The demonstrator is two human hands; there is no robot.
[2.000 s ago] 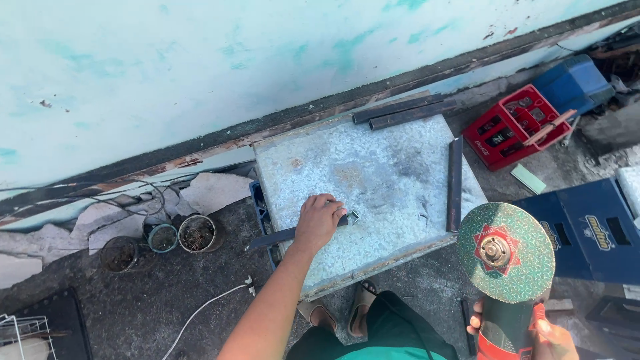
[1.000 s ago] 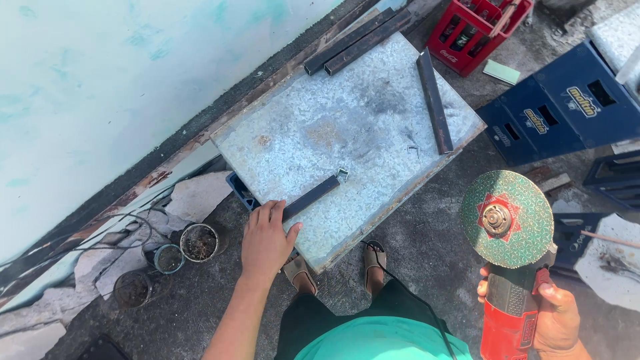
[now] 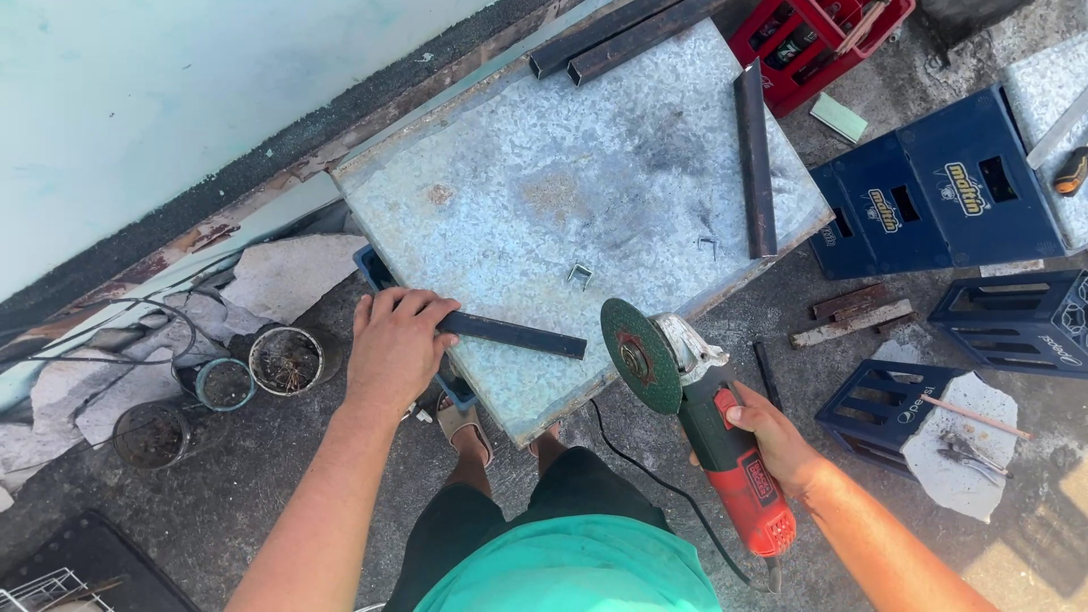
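Observation:
My left hand [image 3: 398, 344] grips one end of a dark metal bar [image 3: 518, 335] lying across the near left edge of a galvanized metal tabletop [image 3: 493, 204]. My right hand [image 3: 778, 442] holds a red and black angle grinder [image 3: 731, 459] to the right of the tabletop's near corner. Its green disc [image 3: 641, 357] faces left, a little apart from the bar's free end. A small cut metal piece [image 3: 580, 274] lies beyond the bar, and another bit [image 3: 706, 245] lies farther right. A longer metal bar [image 3: 755, 161] rests near the right edge.
Two square metal tubes [image 3: 642, 38] lie at the back edge beside the wall. Blue crates [image 3: 918, 191] and a red bottle crate [image 3: 786, 51] stand right. Pots [image 3: 286, 360] and broken slabs [image 3: 289, 276] sit left. The grinder's cord [image 3: 671, 489] hangs near my legs.
The grinder has moved left toward the tabletop, and its disc has turned from facing up to a more edge-on tilt. My left hand has shifted from over the bar's free end to its outer end.

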